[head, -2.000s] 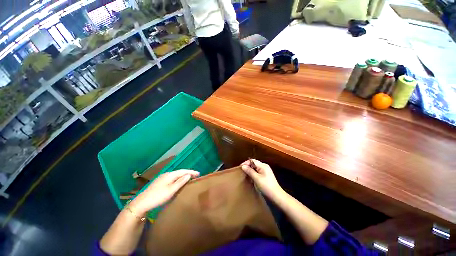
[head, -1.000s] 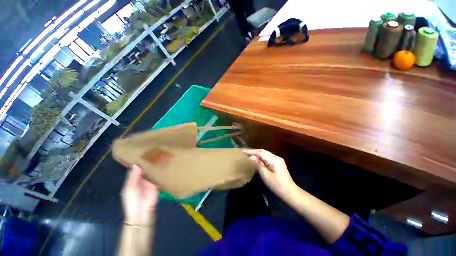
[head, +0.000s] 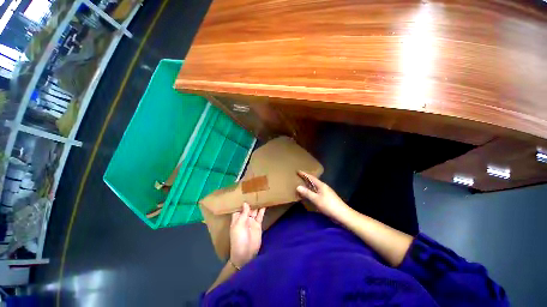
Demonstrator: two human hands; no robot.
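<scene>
A tan-brown bag body (head: 279,165) lies tilted across my lap, with a small reddish-brown leather patch (head: 255,184) on its upper face. My left hand (head: 246,232) holds the bag's near edge just below the patch, fingertips on the panel. My right hand (head: 318,193) is at the bag's right side, fingers curled with a small dark tool (head: 309,180) between them; its exact kind is too small to tell. Part of the bag hangs down behind my left wrist.
A green plastic crate (head: 150,144) stands on the floor left of the desk, with a few brown pieces inside. The glossy wood desk (head: 336,54) spans the top, its edge just beyond the bag. Drawer pulls show at right. A yellow floor line and shelving are at left.
The view has tilted down. The bag was swung over and now rests on my lap with the patch facing up. My left hand has moved to its near edge.
</scene>
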